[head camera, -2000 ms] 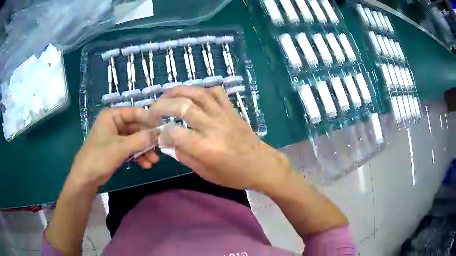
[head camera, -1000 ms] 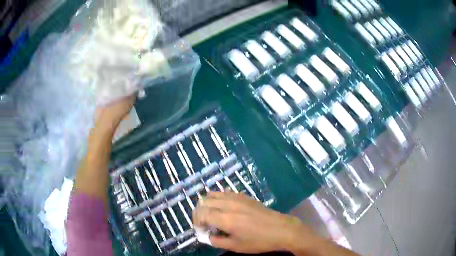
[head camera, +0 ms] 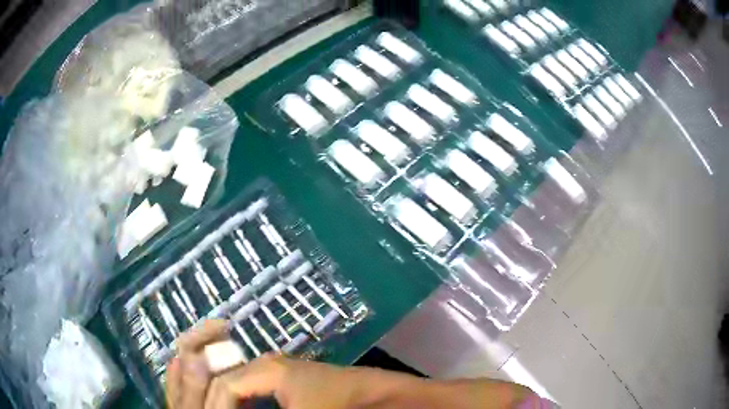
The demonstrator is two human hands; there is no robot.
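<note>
A small white block [head camera: 225, 355] is between the fingertips of both hands, low over the near edge of the parts tray. My left hand [head camera: 188, 371] is partly cut off by the bottom edge, its fingers around the block's left side. My right hand [head camera: 268, 383] reaches in from the right, its fingers closed at the block's near side. The clear parts tray [head camera: 364, 307] lies under and beyond the hands, with two rows of thin silvery shafted parts with grey-white ends. My hands hide its near left part.
A clear tray [head camera: 523, 307] of white cylinders overhangs the table edge at right. A second filled tray [head camera: 551, 76] is farther back. A cloudy poly bag [head camera: 56, 200] with loose white blocks [head camera: 192, 168] at its mouth lies left. A white stack [head camera: 78, 363] is lower left. Pale floor shows right.
My left hand has come back from the poly bag to meet my right hand at the parts tray. Several loose white blocks now show at the bag mouth. The view has shifted right.
</note>
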